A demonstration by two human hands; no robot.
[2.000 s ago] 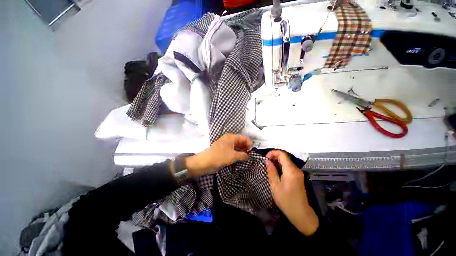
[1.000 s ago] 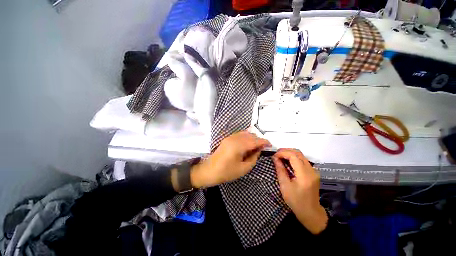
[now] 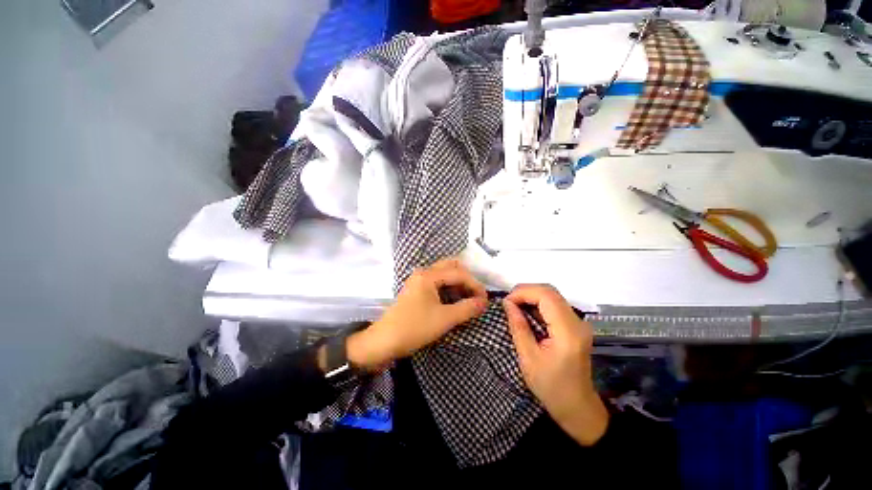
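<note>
A black-and-white checked garment (image 3: 473, 392) with pale lining (image 3: 335, 182) lies on the left of the table and hangs over its front edge. My left hand (image 3: 425, 311) pinches the garment's upper edge at the table's front edge. My right hand (image 3: 555, 349) pinches the same edge just to the right, beside a dark strip. The fingertips of both hands are close together and the cloth hangs below them. What lies between the fingertips is too small to tell.
The white sewing machine (image 3: 535, 105) stands behind, with a brown checked scrap (image 3: 669, 81) on its head. Scissors with orange and red handles (image 3: 722, 244) lie right of the needle. A ruler strip (image 3: 669, 323) runs along the front edge. A garment pile (image 3: 105, 421) is at lower left.
The garment's lower part was bunched up two seconds ago and now hangs flatter below my hands. Both hands have shifted slightly and still pinch the edge. The camera view has shifted a little.
</note>
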